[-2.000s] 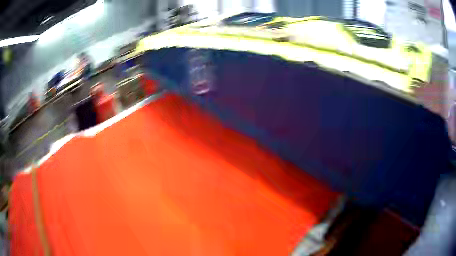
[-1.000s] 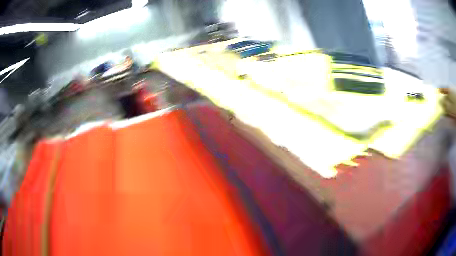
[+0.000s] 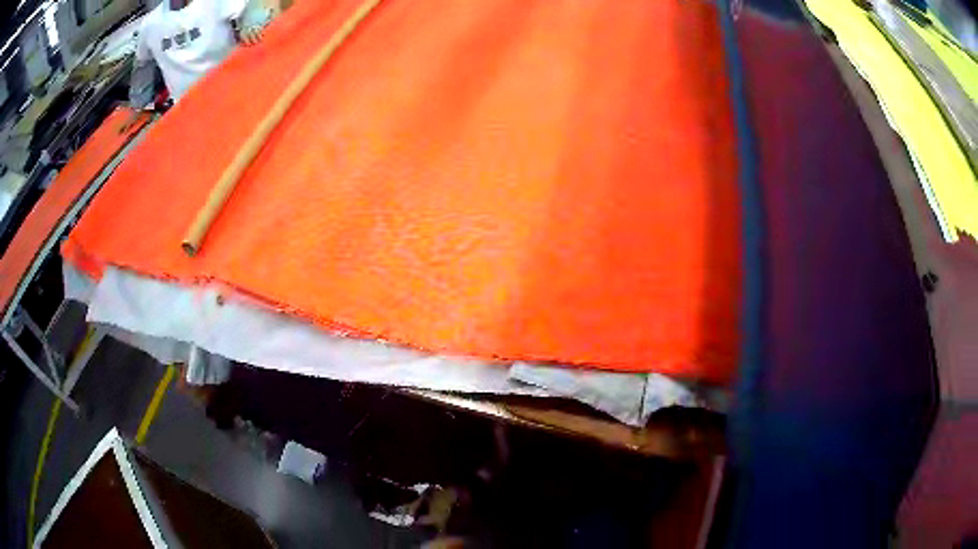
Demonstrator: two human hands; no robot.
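The orange fabric lay (image 3: 472, 193) covers the table in front of me. Its near edge is uneven, and a pale, wrinkled underlay sheet (image 3: 279, 338) sticks out below it. A long thin tan pole (image 3: 273, 123) lies across the left part of the orange cloth. The dark-blue press beam (image 3: 826, 268) runs along the right side of the cloth. Neither of my hands can be made out in the picture.
A person in a white shirt (image 3: 191, 43) stands beyond the table's left side. A trolley table with an orange top (image 3: 70, 204) stands at the left. A wooden bin with pale edges (image 3: 118, 499) is at the lower left. Yellow material (image 3: 890, 91) lies at the upper right.
The view has swung down and nearer the cloth's near edge. The underlay, bin and trolley table now show clearly, and the yellow material has shifted to the upper right corner.
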